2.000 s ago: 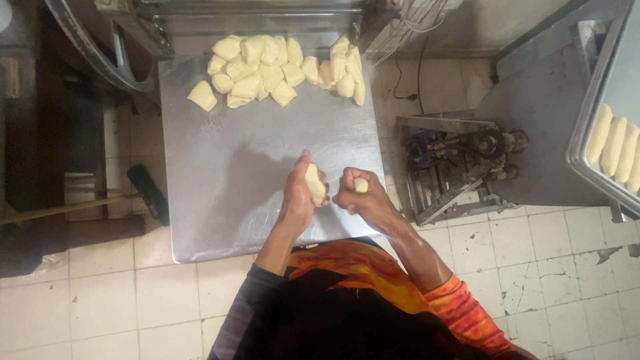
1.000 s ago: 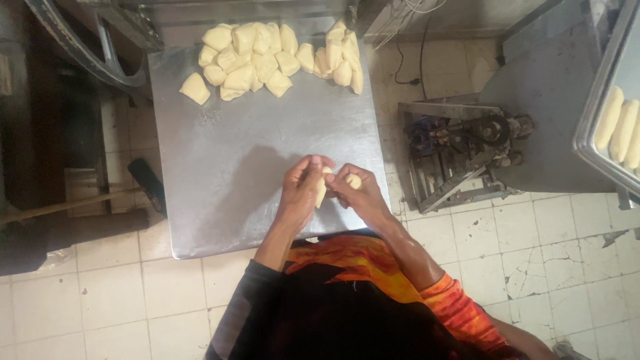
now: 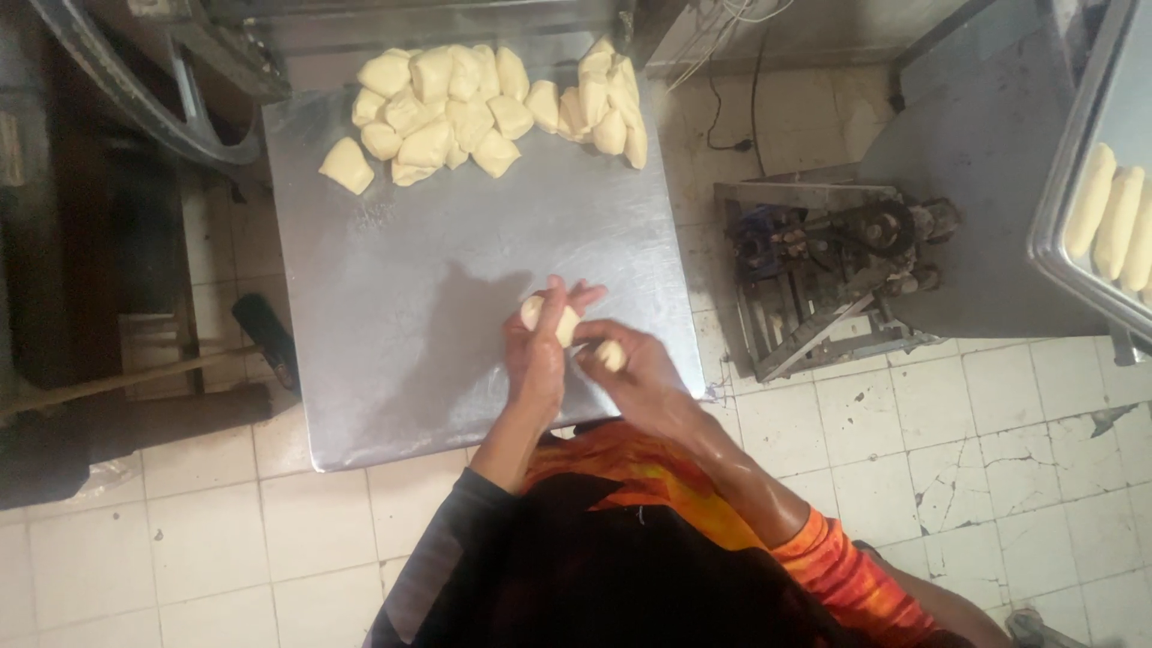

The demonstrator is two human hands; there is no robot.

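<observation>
My left hand (image 3: 540, 346) holds a piece of pale dough (image 3: 565, 324) between thumb and fingers, above the near half of a metal work table (image 3: 387, 306). Close to its right, my right hand (image 3: 630, 360) is curled around a smaller bit of dough (image 3: 611, 355). Whether the two bits are joined is hidden by the fingers. Along the far edge of the table lies a pile of cut dough pieces (image 3: 427, 144), with one piece (image 3: 346, 166) lying apart at its left and a cluster (image 3: 607, 99) at its right.
At the far right, a metal tray (image 3: 1048, 243) bears long dough rolls (image 3: 1120, 220). A machine with a metal frame (image 3: 828, 261) stands on the tiled floor right of the table. Dark equipment and a curved metal part (image 3: 135, 99) stand at the left, near a dark green object (image 3: 265, 337).
My hands, together one second ago, are now slightly apart, with the right one lower. Dough shows in both throughout. The pile at the far edge looks the same.
</observation>
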